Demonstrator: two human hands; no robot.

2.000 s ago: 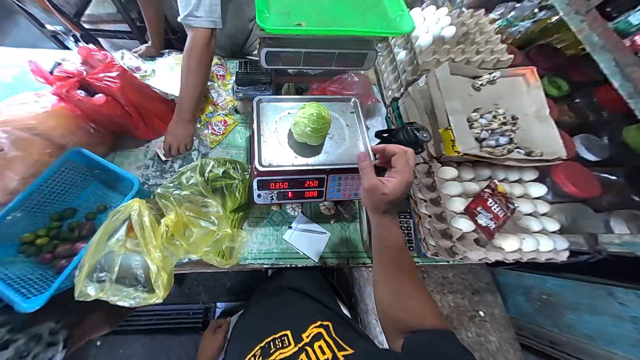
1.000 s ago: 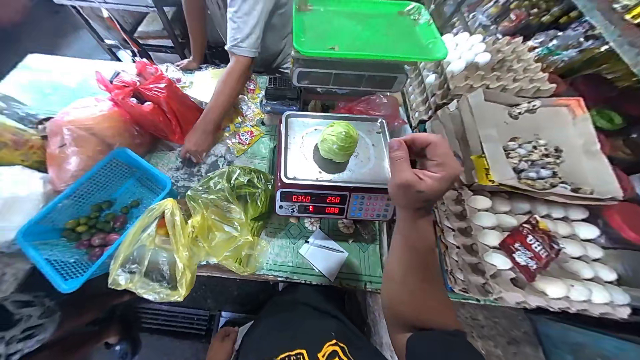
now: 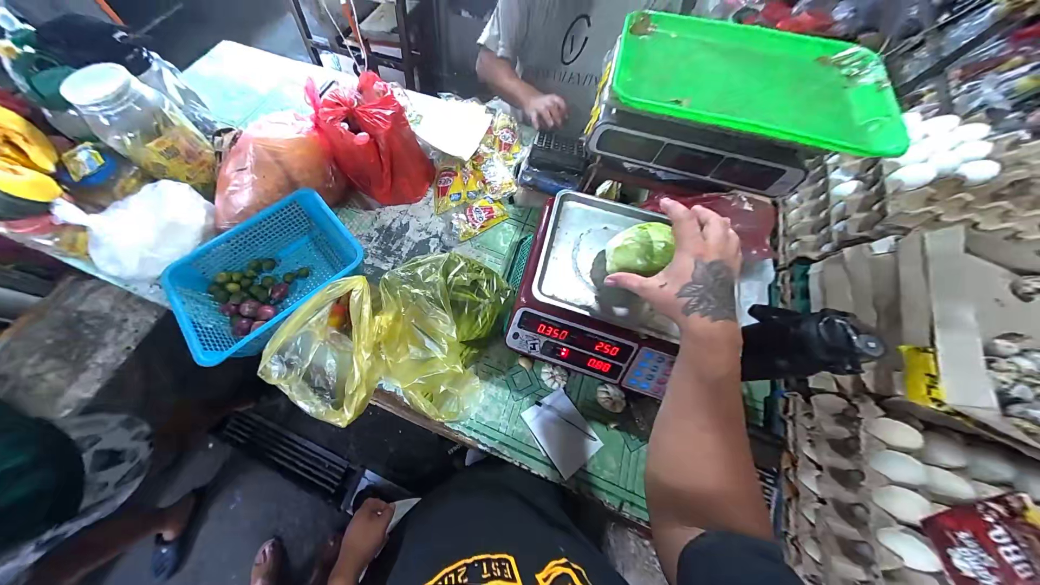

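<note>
My right hand [image 3: 691,268] is around a small green cabbage [image 3: 638,249], thumb on its near side and fingers over its far side. The cabbage rests on the metal pan [image 3: 561,244] of a maroon digital scale [image 3: 532,329] with lit red digits. Low beside my black shirt, my left hand [image 3: 370,524] holds a white, paper-like piece [image 3: 402,510], partly hidden by the shirt. A folded white paper [image 3: 562,433] and garlic bulbs [image 3: 611,397] lie just in front of the scale. Yellow plastic bags [image 3: 325,357], one with leafy greens [image 3: 475,305], stand left of it.
A blue basket [image 3: 345,244] holds small green citrus and shallots. Behind it are red plastic bags [image 3: 374,146]. A second scale with a green tray [image 3: 756,81] stands at the back. Egg trays [image 3: 821,479] line the right. Another person's hand [image 3: 546,110] is beyond the table.
My right hand has moved from the scale's right edge onto the cabbage. The other person's hand has lifted off the table and drawn back. The view has shifted left.
</note>
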